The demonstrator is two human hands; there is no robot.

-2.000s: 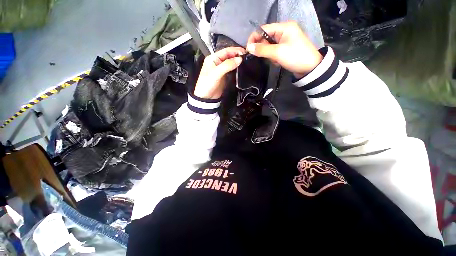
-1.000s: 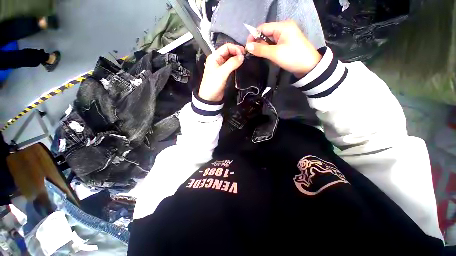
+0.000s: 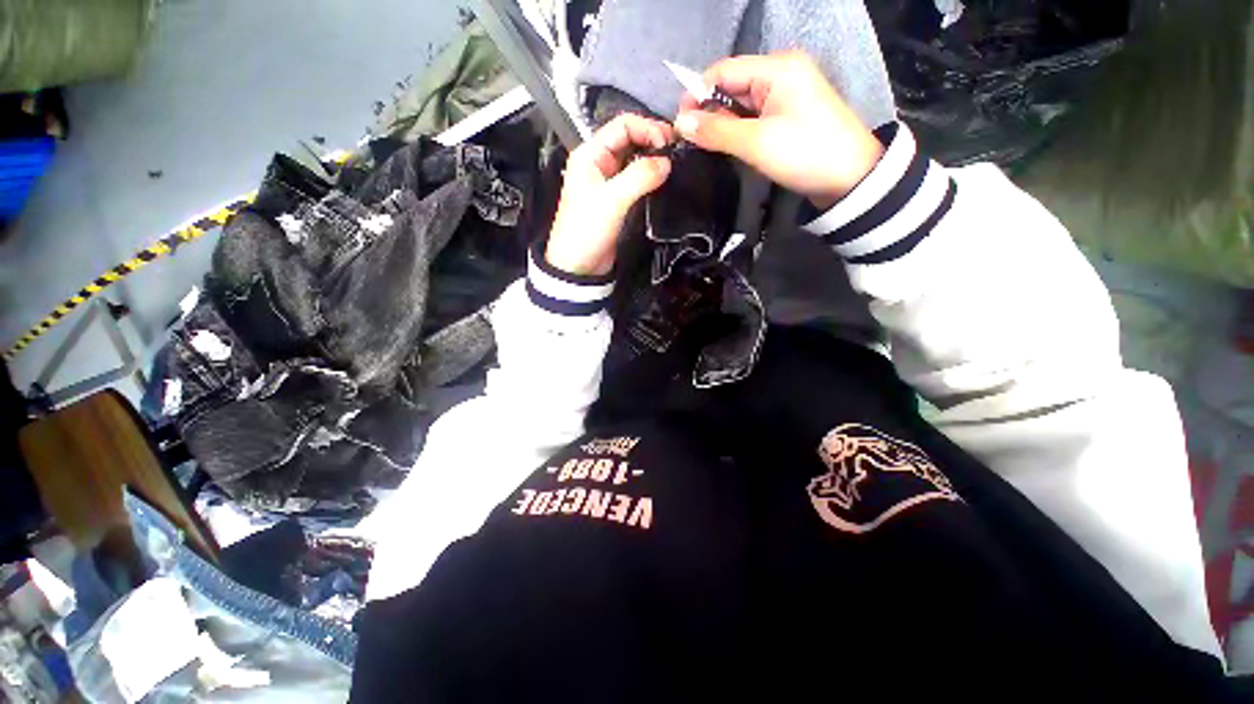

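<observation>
A dark denim garment (image 3: 695,206) with pale stitching hangs from my hands down to my lap. My left hand (image 3: 605,186) pinches its upper edge between thumb and fingers. My right hand (image 3: 787,127) meets it there, fingertips nearly touching the left ones, at the same edge. Small thread snips (image 3: 695,88) with a dark body lie in my right hand, their silvery blades pointing up and left, away from the cloth. The exact bit of cloth or thread between the fingertips is too small to tell.
A light blue-grey denim piece (image 3: 660,44) lies beyond my hands. A pile of dark denim garments (image 3: 330,316) is at left, with blue denim in clear plastic (image 3: 261,605) at lower left. A black plastic bag (image 3: 990,103) is at upper right. A metal bar (image 3: 530,69) stands behind my left hand.
The snips in my right hand have turned, so their blades show brighter and point more upward. Both hands have stayed almost in place. A passing person's legs at upper left are gone.
</observation>
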